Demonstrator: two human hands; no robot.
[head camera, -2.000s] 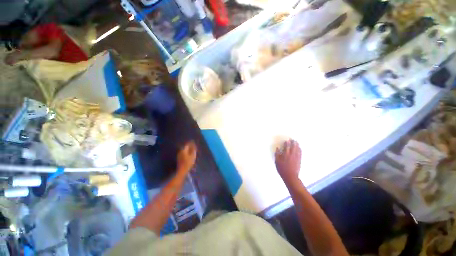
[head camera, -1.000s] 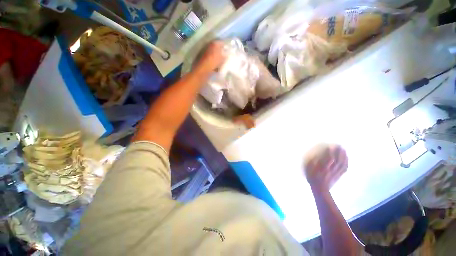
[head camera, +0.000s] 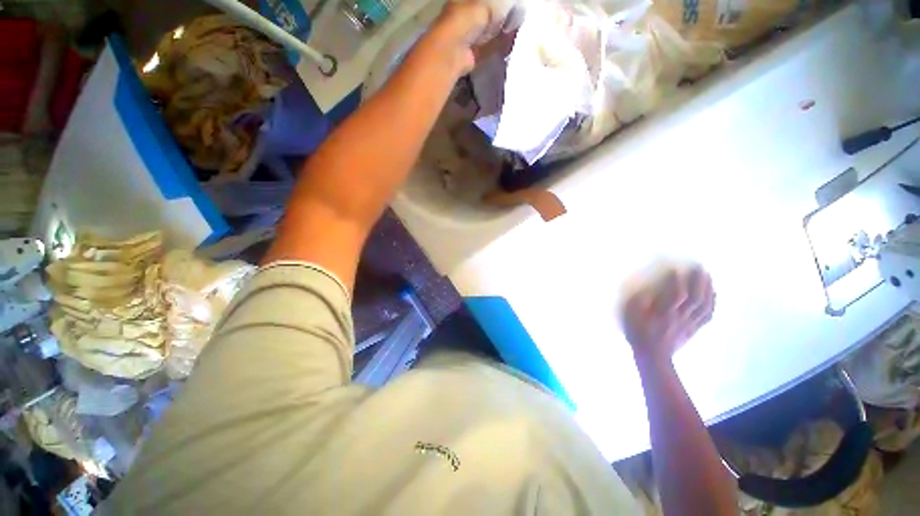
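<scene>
My left hand (head camera: 480, 28) reaches into the white trough (head camera: 429, 207) at the top and grips a white cloth piece (head camera: 545, 86), which hangs in folds over the trough. My right hand (head camera: 668, 304) is over the white tabletop (head camera: 595, 373), curled around a pale, overexposed thing that I cannot make out. A tan strip (head camera: 545, 205) lies over the trough's near rim. A clear bag with tan contents and blue lettering (head camera: 721, 20) lies further along the trough.
A screwdriver (head camera: 876, 135) and a needle plate (head camera: 857, 252) are at the right of the tabletop. A chair's black backrest (head camera: 822, 474) is below its edge. Cream fabric bundles (head camera: 111, 302) stand at the left, and tan scraps (head camera: 217, 86) lie beyond the neighbouring table's blue edge.
My left hand has moved up and further along the trough, lifting the white cloth with it. The tan strip now shows on the rim. My right hand has shifted slightly up.
</scene>
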